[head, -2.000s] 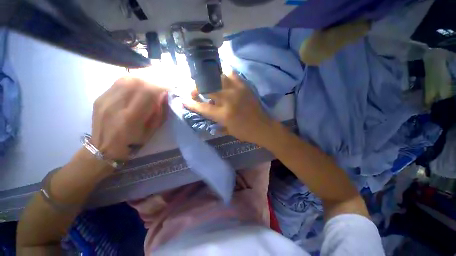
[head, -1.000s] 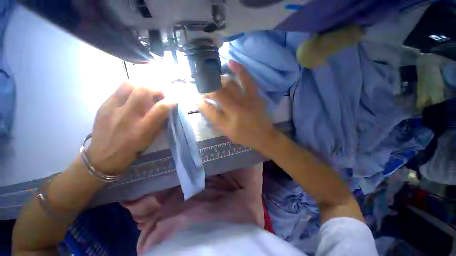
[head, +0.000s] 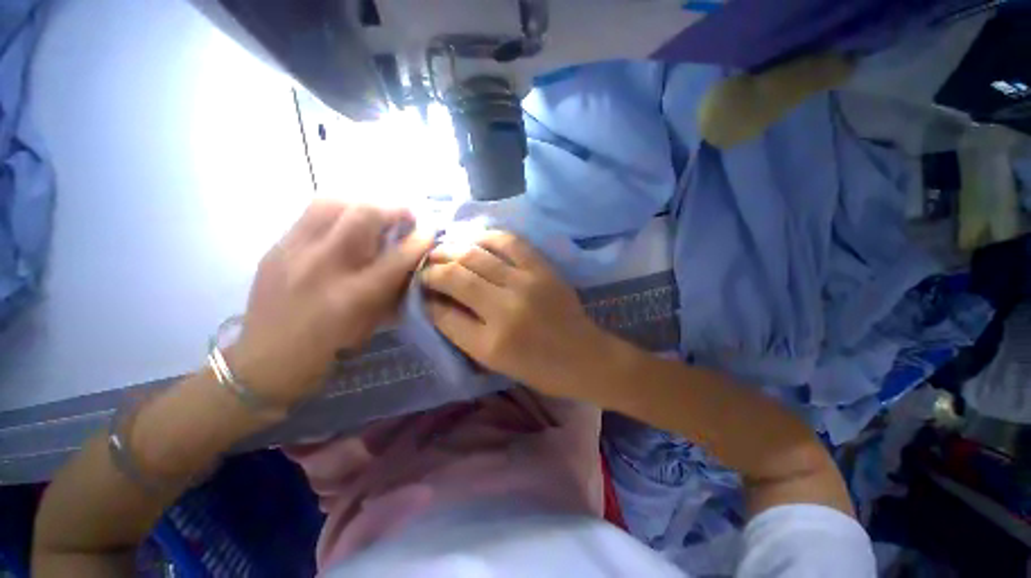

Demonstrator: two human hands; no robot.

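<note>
A small light blue cloth strip [head: 435, 333] is pinched between my two hands just in front of the needle area. It is partly hidden by my fingers and blurred. My left hand [head: 334, 288] grips it from the left, thumb and fingers together. My right hand [head: 511, 303] holds it from the right, fingers bent over it. The sewing machine head [head: 441, 23] is above, with a dark ribbed cylinder [head: 493, 147] hanging beside the needle area. The needle and presser foot are lost in bright glare.
Light blue garments [head: 769, 237] are heaped at the right and hang over the table edge. More blue cloth [head: 20, 215] lies at the far left. A yellowish pad [head: 774, 102] sits below purple cloth [head: 780, 28]. A ruler scale [head: 373, 373] runs along the table front.
Both hands have come closer together and slightly toward me, away from the needle. The strip, which hung long over the table edge, is now gathered between them. My right hand's fingers have closed on it.
</note>
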